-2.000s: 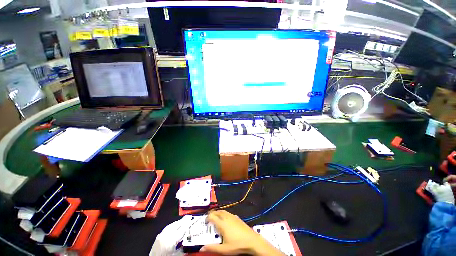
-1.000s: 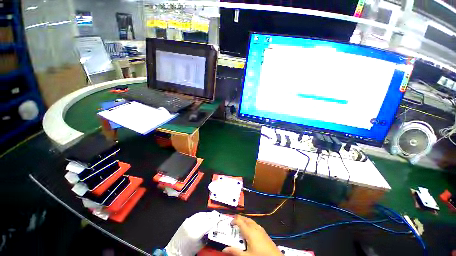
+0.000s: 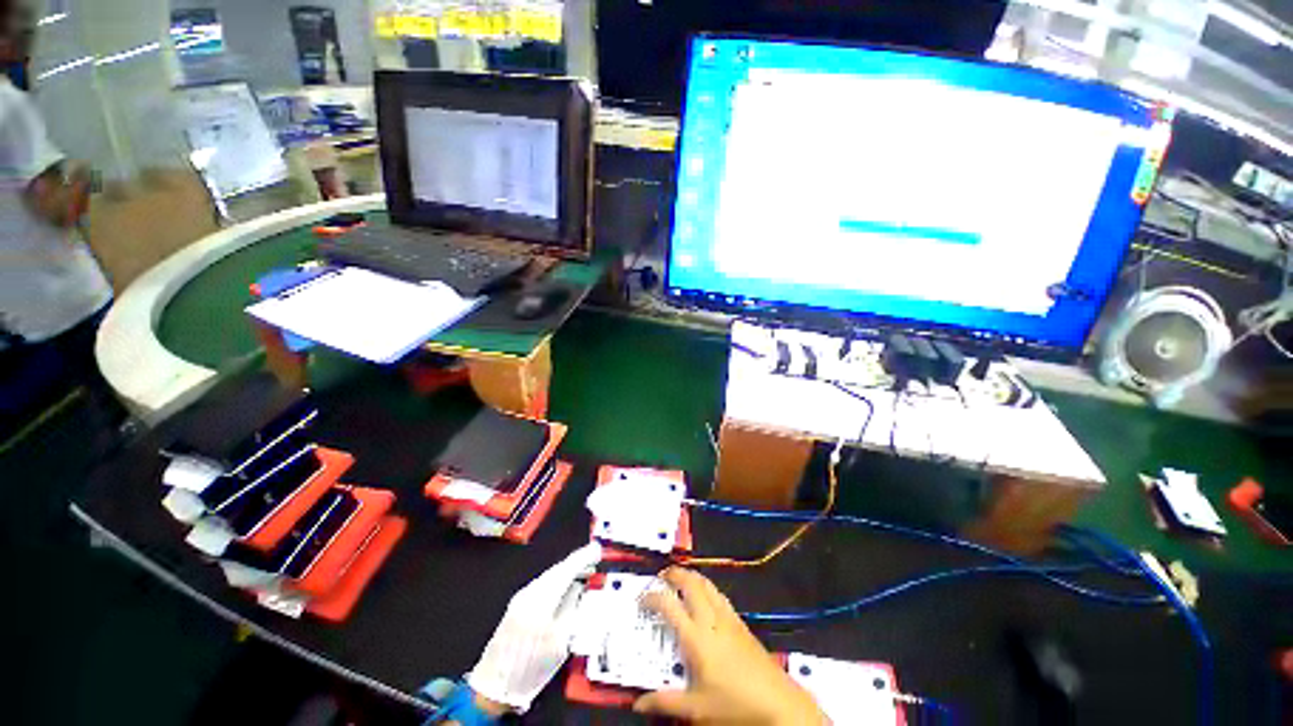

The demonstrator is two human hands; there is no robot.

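Observation:
A white-faced electronic unit (image 3: pixel 628 633) lies on a red pad (image 3: pixel 590 687) at the bottom centre. My left hand (image 3: pixel 536 633), in a white glove with a blue wrist strap, touches its left edge. My bare right hand (image 3: pixel 723 655) rests over its right side, fingers on its face; whether either hand grips it is hard to tell. A second unit (image 3: pixel 638 509) lies on a red pad just beyond, with a blue cable (image 3: pixel 794 515) at its right edge. A third unit (image 3: pixel 840 687) is cut off by the bottom edge, right of my right hand.
Stacks of black units with red pads stand left (image 3: pixel 274 502) and centre-left (image 3: pixel 496 461). A monitor (image 3: pixel 908 185) stands behind a white riser shelf (image 3: pixel 908 419). A yellow-orange cable (image 3: pixel 780 546) hangs from it. A clipboard (image 3: pixel 366 312) lies left. A person (image 3: pixel 50 213) stands far left.
The unit between my hands now lies flatter on its red pad. My left glove has moved to its left edge with fingers straighter. A person has come into view at far left.

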